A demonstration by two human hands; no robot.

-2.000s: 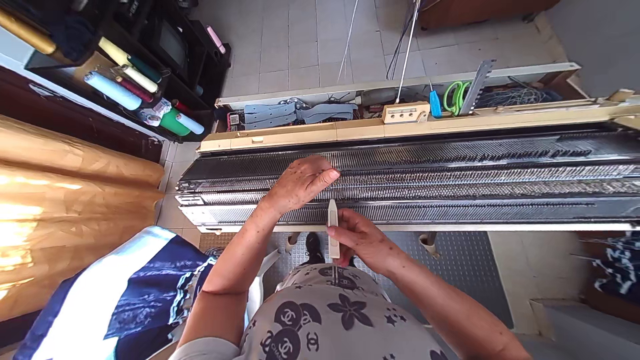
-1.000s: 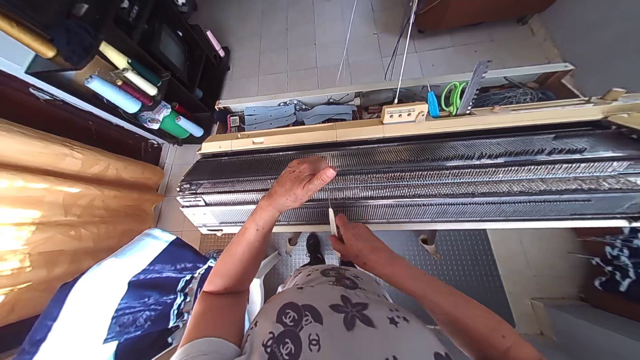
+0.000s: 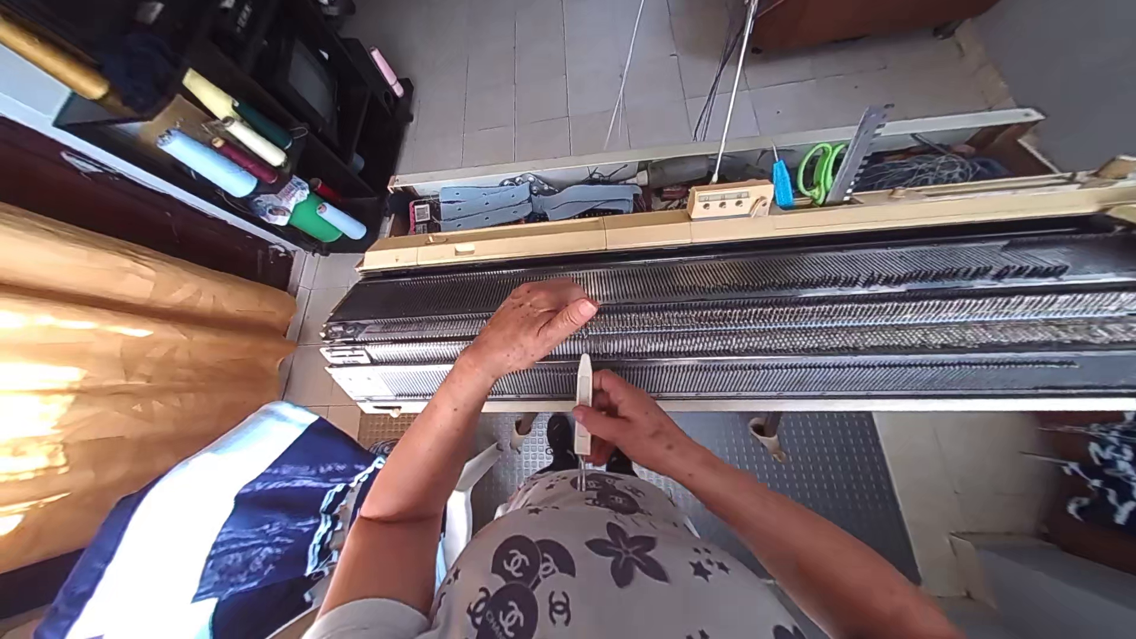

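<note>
A double-bed knitting machine (image 3: 799, 377) with long rows of needles stretches across the view. My left hand (image 3: 532, 327) rests over its needle beds left of centre, palm down; its fingertips are partly hidden, and I cannot tell whether it grips anything. My right hand (image 3: 626, 417), at the front edge, is closed around a white-handled tool (image 3: 584, 399), perhaps a latch or transfer tool. The handle's rounded end points to the beds and its thin metal prongs point toward my body.
Behind the beds, a tray (image 3: 532, 170) holds grey-blue straps (image 3: 486, 206), green-handled scissors (image 3: 821, 170), a blue-handled tool (image 3: 782, 184) and a toothed strip (image 3: 858, 155). Yarn cones (image 3: 209, 162) stand at upper left. Striped fabric (image 3: 257, 497) lies at lower left, near an orange curtain (image 3: 133, 373).
The right hand has come back a little from the beds toward my body, and more of the white tool shows than one second ago. My left hand stays in about the same place.
</note>
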